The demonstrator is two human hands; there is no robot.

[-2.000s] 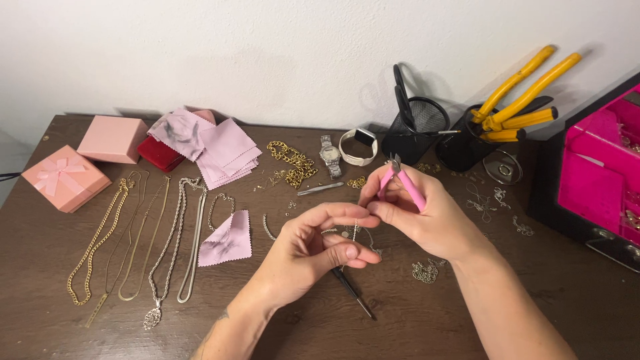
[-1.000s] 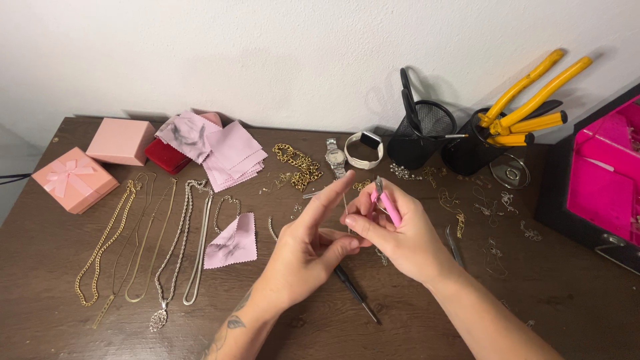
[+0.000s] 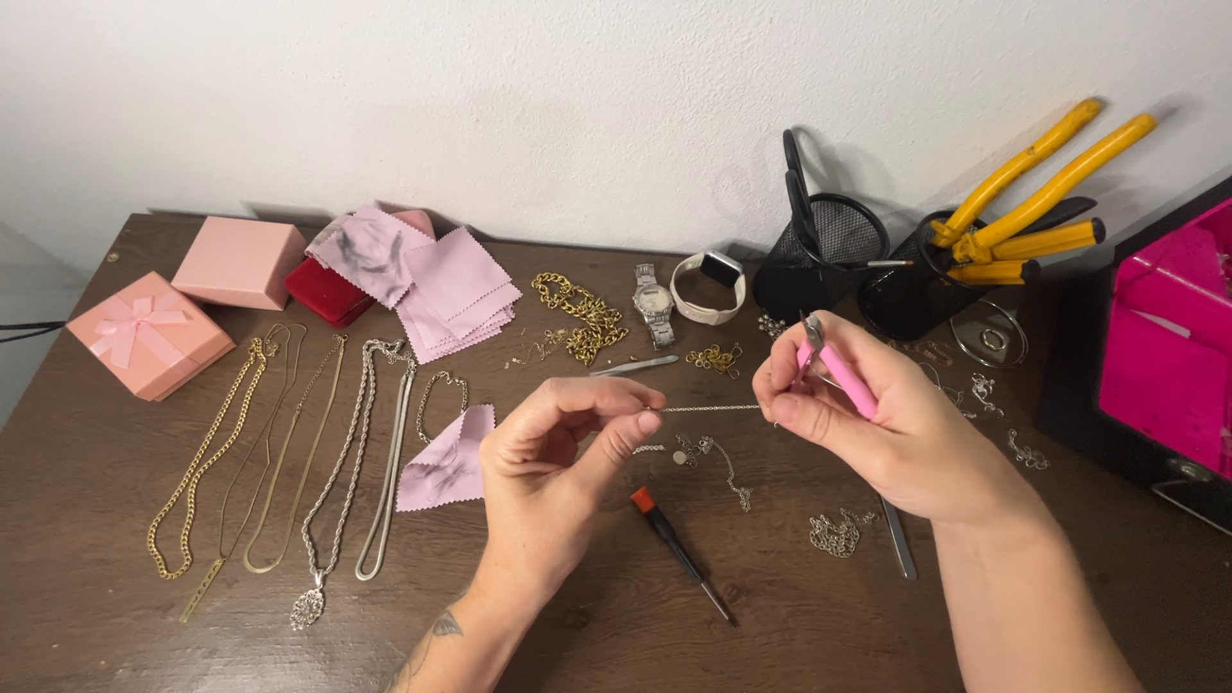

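Observation:
A thin silver-coloured chain [image 3: 712, 408] is stretched level between my two hands above the dark wooden table. My left hand [image 3: 577, 452] pinches one end of it between thumb and forefinger. The other end is at the fingertips of my right hand [image 3: 857, 414], which also holds small pliers with pink handles [image 3: 847, 381], jaws pointing up. Below the chain lie a silver-coloured chain piece [image 3: 727, 470] and a black precision screwdriver [image 3: 681, 553] with a red cap. Under my right hand are a small heap of chain [image 3: 837, 534] and a partly hidden metal tool [image 3: 897, 539].
Several necklaces [image 3: 207, 457], pink gift boxes [image 3: 149, 332] and polishing cloths [image 3: 457, 289] lie left. A wristwatch [image 3: 654, 306], a smartwatch [image 3: 710, 289] and gold-coloured chains [image 3: 582, 318] sit behind my hands. Mesh cups [image 3: 871, 236] with yellow-handled tools [image 3: 1068, 183] and a pink-lined black case [image 3: 1165, 366] stand right.
My hands have moved apart, and the thin chain now spans between them. One second ago they were close together. The pink-handled pliers have stayed in my right hand.

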